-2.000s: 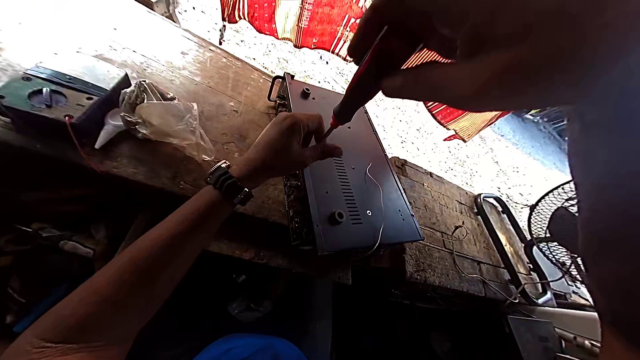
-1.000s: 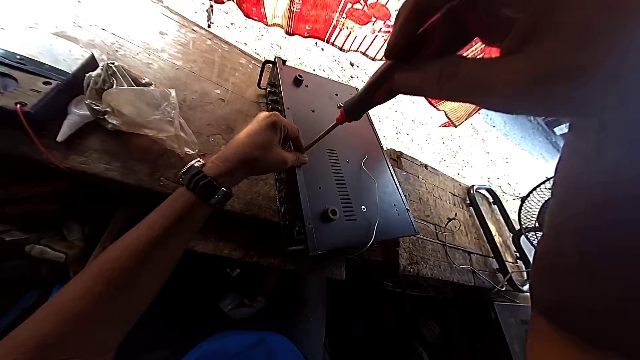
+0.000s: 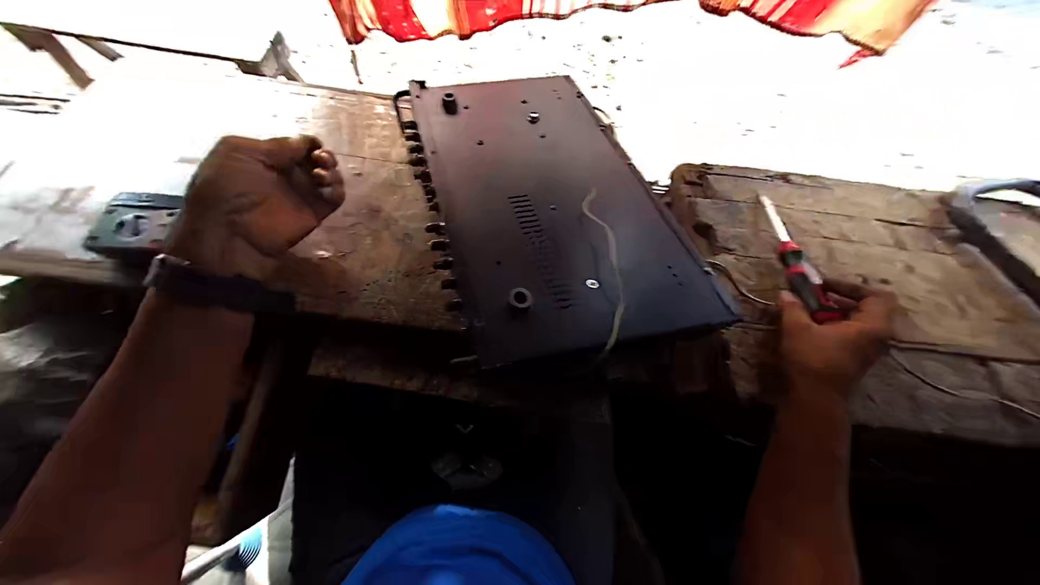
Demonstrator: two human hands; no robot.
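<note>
A black metal equipment case (image 3: pixel 561 219), with round feet, vent slots and a row of knobs along its left edge, lies across the wooden bench. A thin pale wire (image 3: pixel 614 268) runs over it. To the right, my right hand (image 3: pixel 837 333) holds a red and black screwdriver (image 3: pixel 800 272) low over the planks, its shaft pointing up and away. My left hand (image 3: pixel 264 191) is raised left of the case with its fingers curled in; whether something small is inside them cannot be told.
A multimeter (image 3: pixel 134 226) sits on the bench (image 3: pixel 366 268) behind my left wrist. A cable (image 3: pixel 951 386) trails over the right planks (image 3: pixel 934 268), near a dark-framed object (image 3: pixel 999 236) at the far right. Red patterned cloth (image 3: pixel 504 16) hangs beyond the bench.
My left hand has come off the case and moved left. My right hand has carried the screwdriver from over the case down to the planks at the right. The view has shifted.
</note>
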